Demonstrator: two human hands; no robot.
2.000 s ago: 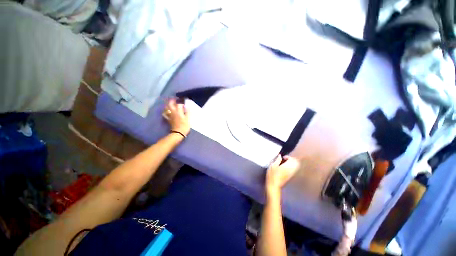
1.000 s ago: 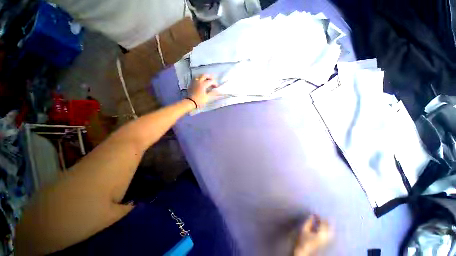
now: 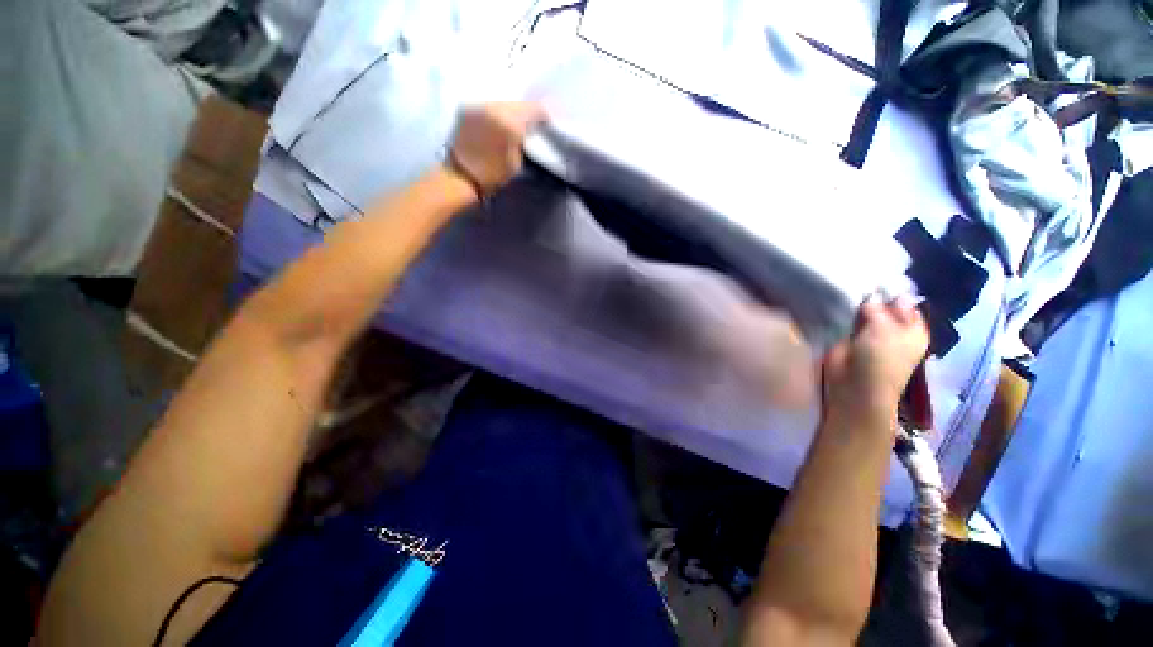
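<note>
A pale garment panel (image 3: 708, 209) is stretched between my two hands above the lavender pressing table (image 3: 506, 291); it is blurred, with dark parts under its near edge. My left hand (image 3: 497, 142) is closed on its left end. My right hand (image 3: 889, 341) is closed on its right end. The steam iron is mostly hidden behind my right hand; a bit of its red-brown handle (image 3: 919, 394) and its wrapped hose (image 3: 929, 531) show.
Pale panels (image 3: 367, 76) with dark lines lie at the table's far left. Small black patches (image 3: 946, 272) lie right of my right hand. Heaped grey-green and black cloth (image 3: 1030, 164) is at the far right. A brown cardboard piece (image 3: 190, 240) is beside the table's left end.
A second ago my left hand was at the stacked panels and my right hand was low and blurred. Now both hands hold a panel raised over the table. The view has shifted too.
</note>
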